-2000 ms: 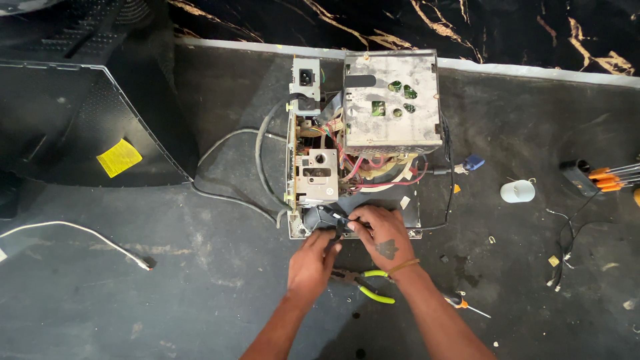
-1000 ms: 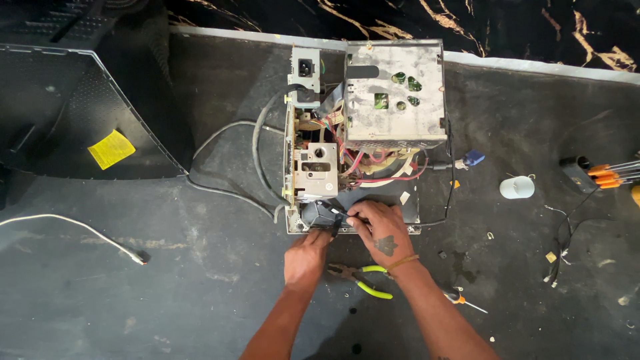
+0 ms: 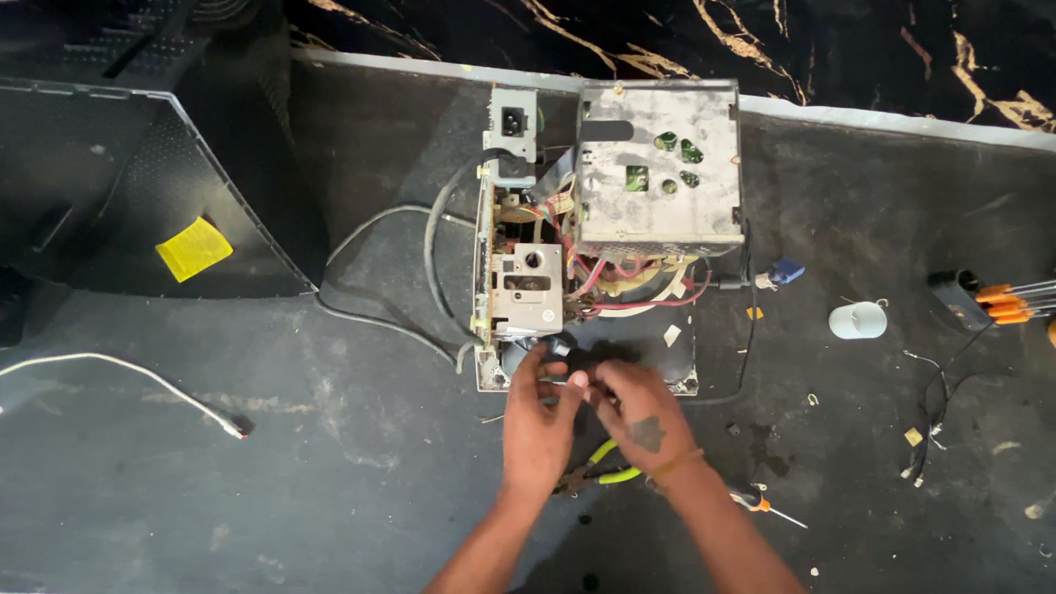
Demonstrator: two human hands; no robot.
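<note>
An opened CRT monitor chassis (image 3: 660, 190) with a perforated metal shield, circuit boards and red wires stands in the middle of the head view. At its near edge my left hand (image 3: 538, 412) is raised, its fingertips beside a small dark part with a pale tip (image 3: 554, 346). My right hand (image 3: 643, 412) is just to the right, fingers bent, close to the left thumb; whether something thin lies between the fingers cannot be told. Pliers with lime-green handles (image 3: 615, 476) lie partly hidden under my right hand.
A black plastic housing (image 3: 99, 231) with a yellow note stands at left. A white cable (image 3: 140, 371) lies below it. To the right are a blue connector (image 3: 786, 271), a white cylindrical container (image 3: 858, 320), orange-handled screwdrivers (image 3: 1006, 305), thin black wires (image 3: 936, 396) and a screwdriver (image 3: 771, 507).
My hands have drawn back slightly from the near edge of the chassis, and the fingers that were around the dark part now sit lower, close together. The pliers are more covered.
</note>
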